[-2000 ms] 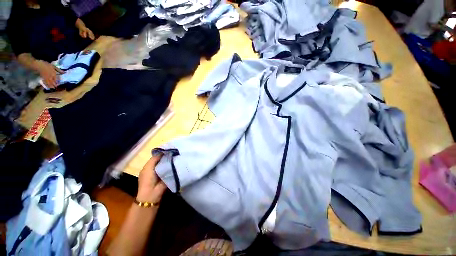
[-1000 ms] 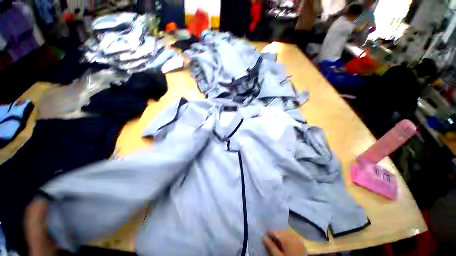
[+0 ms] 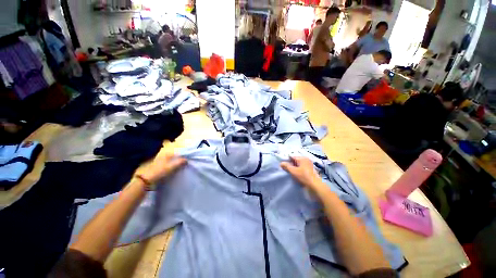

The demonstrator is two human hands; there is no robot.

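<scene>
A grey-blue jacket (image 3: 217, 217) with dark piping lies front up on the pale table before me. Its round neckline faces away, with a small dark label inside the back neck. The dark placket line runs down towards me. My left hand (image 3: 162, 168) grips the jacket at the shoulder on the left. My right hand (image 3: 302, 169) grips the shoulder on the right, fingertips on the cloth. The sleeve on the left lies spread out under my left forearm; the sleeve on the right is partly behind my right forearm. No snips can be made out.
A grey-blue garment pile (image 3: 245, 103) lies beyond the jacket. Navy garments (image 3: 43, 190), clear plastic (image 3: 87, 136) and a white and light-blue stack (image 3: 136, 81) are at left. A pink bottle-shaped object (image 3: 416, 172) stands on a pink block (image 3: 407, 214) near the right table edge (image 3: 451, 255). People work beyond.
The view has tilted up. My left hand has left the sleeve end and my right hand the lower front; both are now at the shoulders. The neckline is now open and round.
</scene>
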